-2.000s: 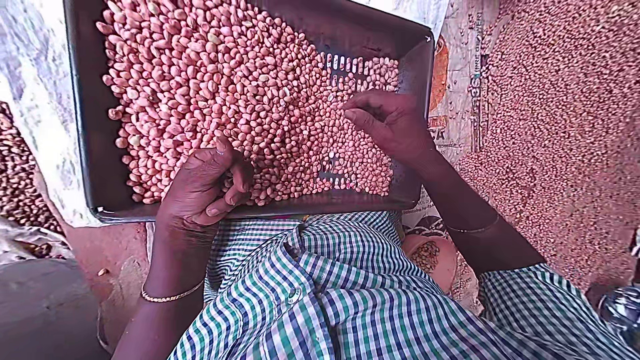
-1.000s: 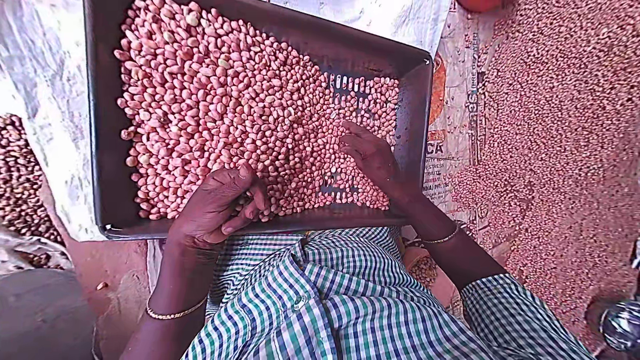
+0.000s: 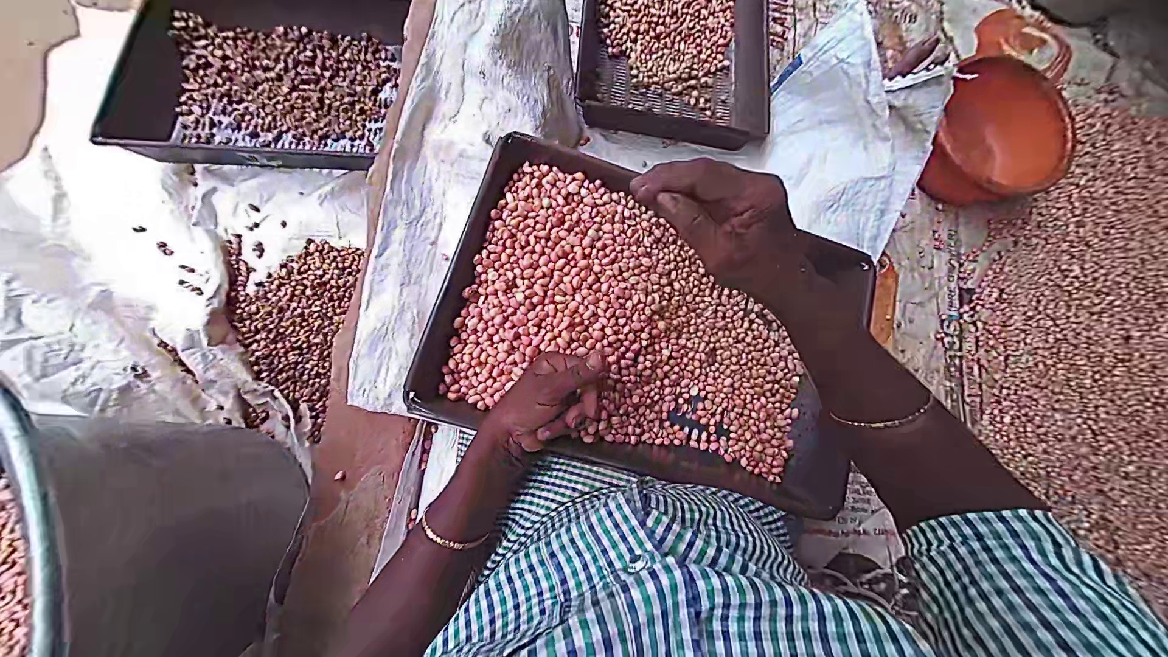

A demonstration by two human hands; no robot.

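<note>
A dark rectangular tray (image 3: pixel 826 465) lies tilted across my lap, with a layer of pinkish shelled peanuts (image 3: pixel 584 274) covering most of its bottom. My left hand (image 3: pixel 555 397) rests at the near rim on the left, its fingers curled over the peanuts; whether a nut is between them cannot be told. My right hand (image 3: pixel 721 214) is raised above the far side of the tray, thumb and fingertips pinched together, and what they may hold is hidden. Dark slots show in the tray's bottom near the lower right of the nuts.
Two more dark trays (image 3: pixel 246 157) (image 3: pixel 675 128) with nuts stand beyond. Darker nuts (image 3: pixel 297 328) lie on white sacking (image 3: pixel 91 274) at left. An orange plastic mug (image 3: pixel 1004 128) is at upper right beside a wide spread of peanuts (image 3: pixel 1077 365). A large metal container (image 3: pixel 164 529) stands lower left.
My right hand has moved from low over the nuts at the tray's right part to its far side. Peanuts now cover more of the slotted area. The view takes in more beyond the tray.
</note>
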